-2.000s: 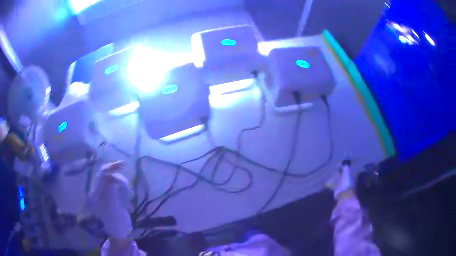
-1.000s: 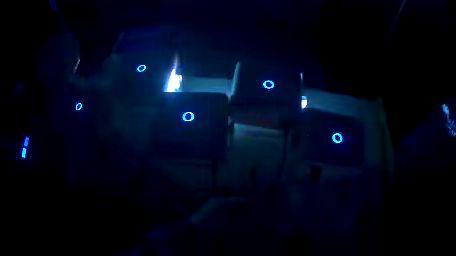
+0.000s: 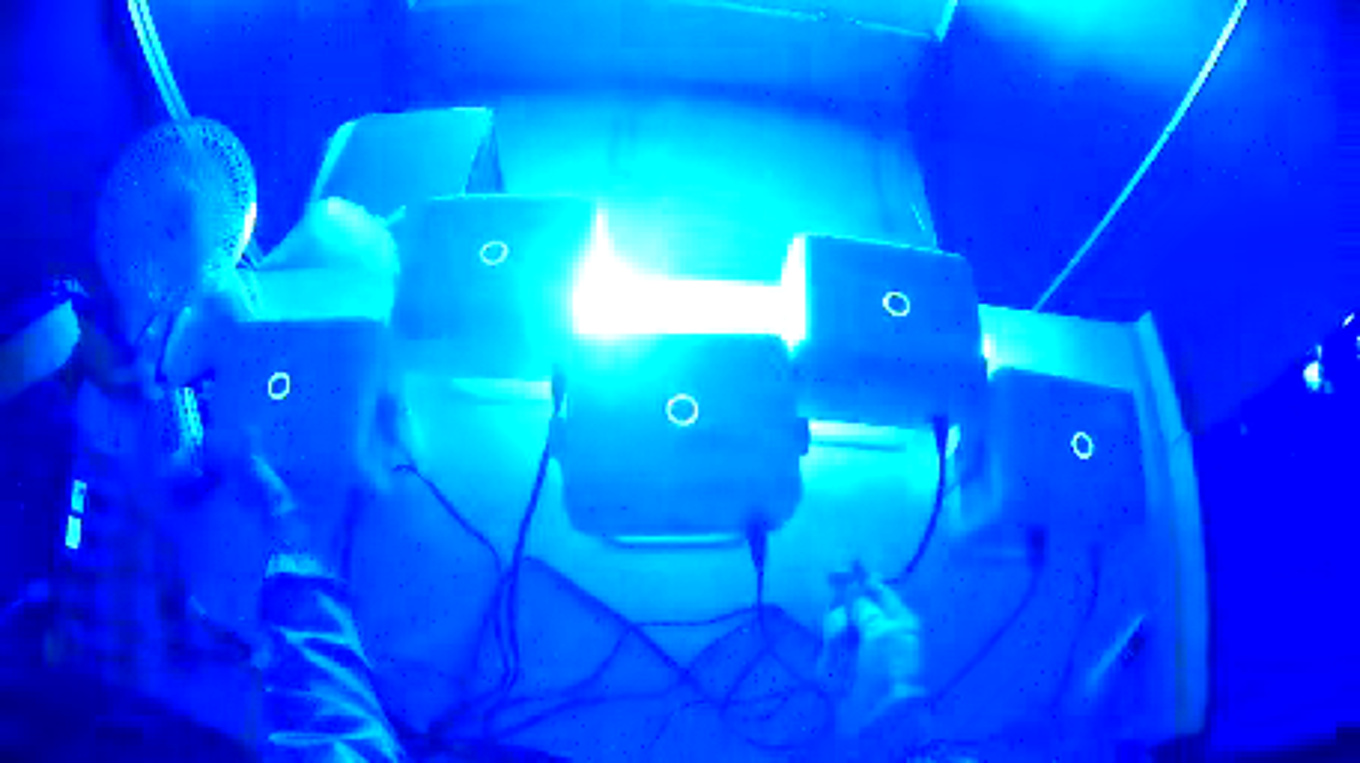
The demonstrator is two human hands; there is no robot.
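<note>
Several mini projectors with glowing top rings stand on the bench: far left (image 3: pixel 306 425), back left (image 3: pixel 485 291), middle (image 3: pixel 679 447), back right (image 3: pixel 895 321) and far right (image 3: pixel 1066 455). White glare fills the gap between the two back ones. My left hand (image 3: pixel 273 499) is at the front of the far-left projector, blurred; its grip cannot be told. My right hand (image 3: pixel 880 641) is over the bench, right of the middle projector's front, fingers bent together. A small dark shape shows at its fingertips; whether it is held is unclear.
Black power cords (image 3: pixel 522 552) run from the projectors and tangle at the front. A round fan (image 3: pixel 179 224) stands at left, beside an upright box (image 3: pixel 403 157). A power strip with lights (image 3: pixel 75 514) is at the left edge. A pale slim item (image 3: pixel 1119 648) lies near the right edge.
The picture went from violet to nearly dark to bright blue. The view has shifted, so the projectors sit lower and further right. My right hand has moved from the bench's right front towards the middle.
</note>
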